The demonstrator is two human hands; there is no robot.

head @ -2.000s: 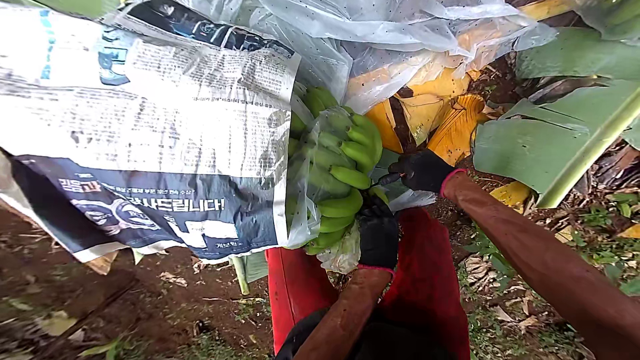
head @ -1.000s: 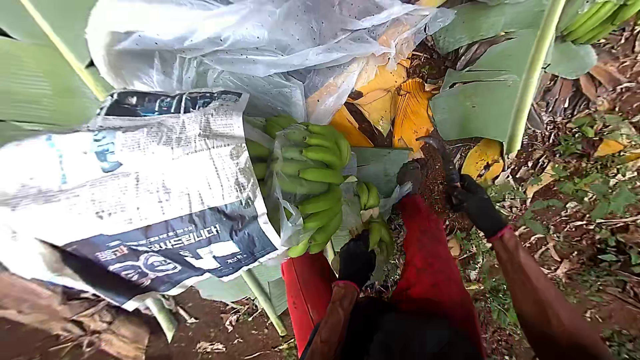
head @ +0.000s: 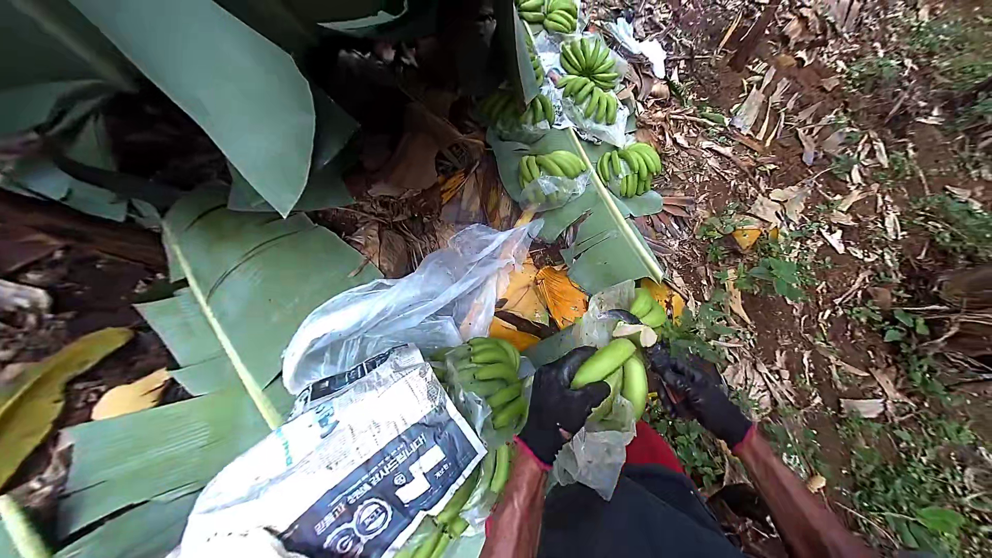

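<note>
My left hand (head: 562,403), in a black glove, grips a hand of green bananas (head: 612,376) with a pale cut crown and clear plastic film (head: 595,461) hanging from it. Close on the right of the fruit, my gloved right hand (head: 690,384) has its fingers curled around a dark tool, mostly hidden; a dark curved blade (head: 622,315) shows by the cut crown. To the left lies a banana bunch (head: 492,380), partly covered by a printed paper sheet (head: 387,465) and clear plastic.
Crumpled clear plastic (head: 403,310) lies above the bunch. Beyond it, several hands of green bananas (head: 589,66) rest on plastic and a banana leaf (head: 604,232). Large leaves (head: 256,287) spread at left. Dry litter and weeds cover the soil (head: 814,232) at right.
My left hand has come up from beside the bunch with a hand of bananas. My right hand has moved from the right to beside that fruit. The view has shifted, showing more ground ahead.
</note>
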